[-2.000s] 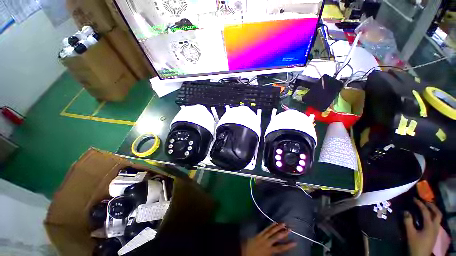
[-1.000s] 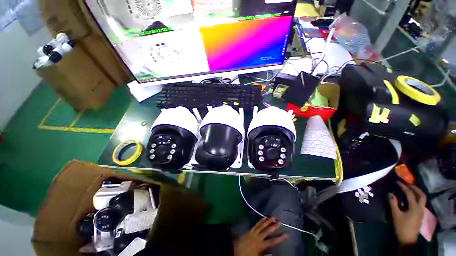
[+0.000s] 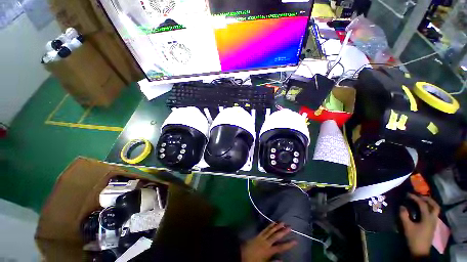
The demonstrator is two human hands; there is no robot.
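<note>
My right hand (image 3: 421, 227) rests over a small black computer mouse (image 3: 411, 211) on a dark mat at the lower right, fingers curled on it. My left hand (image 3: 267, 244) lies on my dark-clothed leg with fingers apart, at the bottom centre. A thin white cable (image 3: 257, 206) hangs from the bench edge and passes by the left fingertips; the hand does not grip it. Three PTZ dome cameras, left (image 3: 183, 143), middle (image 3: 228, 144) and right (image 3: 283, 149), stand in a row on the green bench. The middle one's ball shows a plain black side.
A monitor (image 3: 256, 43) stands behind a black keyboard (image 3: 220, 96). A carton (image 3: 66, 204) of cameras is at lower left. A yellow tape roll (image 3: 136, 151) lies on the bench. A red box (image 3: 327, 115), white paper (image 3: 330, 146), black printer (image 3: 425, 128) and pink note (image 3: 441, 236) are right.
The view has shifted. The middle camera's black ball has turned. The lights on the right camera's ring, pinkish at first, are now whitish. My right hand stays on the mouse; my left stays on my leg.
</note>
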